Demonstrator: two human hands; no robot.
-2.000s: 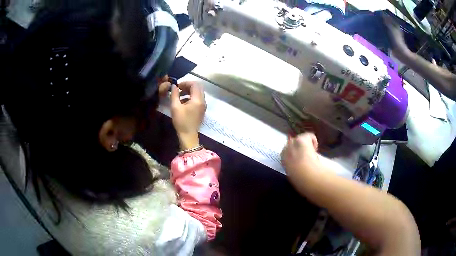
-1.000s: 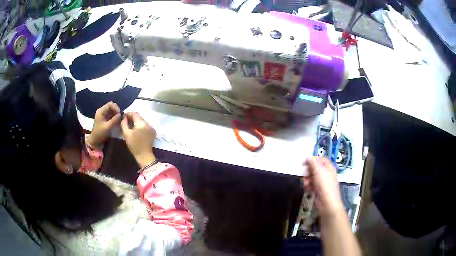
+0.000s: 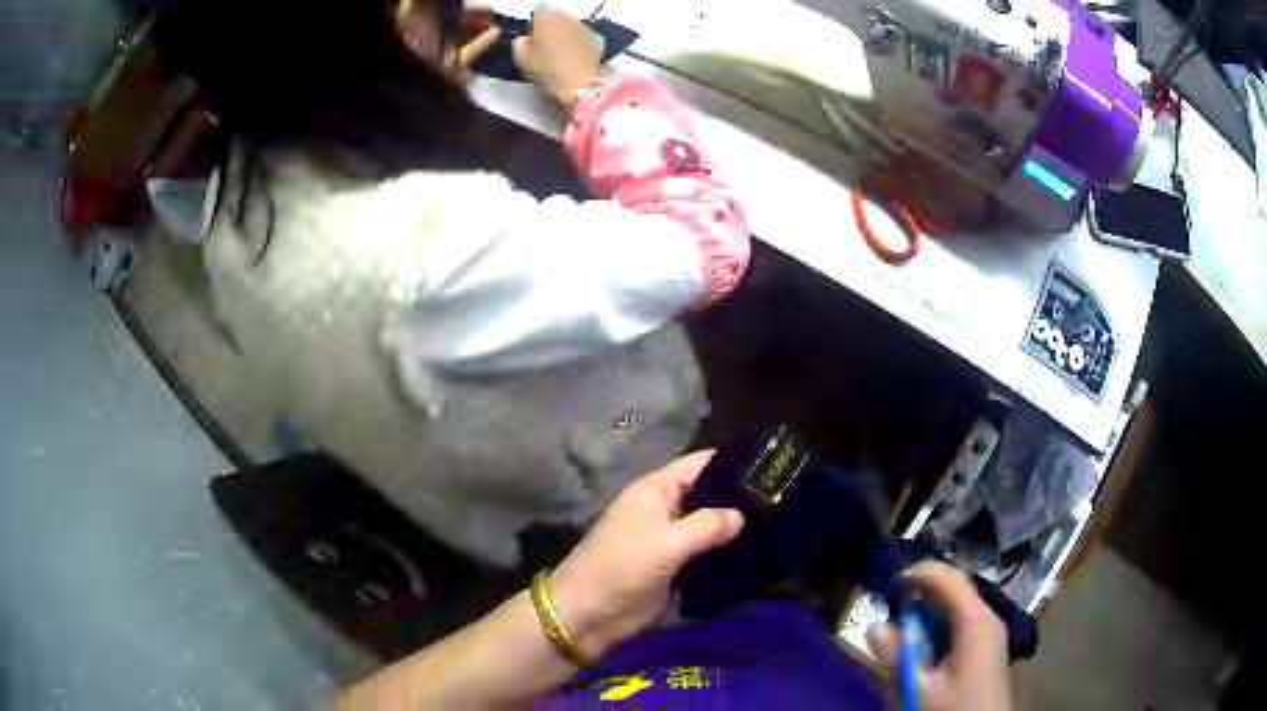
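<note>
My left hand (image 3: 639, 556), with a gold bracelet, holds a dark fabric panel (image 3: 757, 545) over my lap, thumb on its near face. A small black woven label (image 3: 775, 467) with gold marking lies flat near the panel's upper end. My right hand (image 3: 962, 650) is at the lower right, slightly blurred, closed around the light-blue handle of the scissors (image 3: 912, 653). The scissor blades are hard to make out against the dark background. My right hand is apart from my left.
A seated person in a pink sleeve cover (image 3: 667, 181) works at the white table to the left. The sewing machine (image 3: 973, 84), orange scissor loop (image 3: 885, 222) and smartphone (image 3: 1139, 220) are on the table. A box (image 3: 1014, 486) with plastic sits below its edge.
The view has swung down to my lap. My left hand and the panel have come into view. My right hand has taken the blue scissors from the table and brought them down.
</note>
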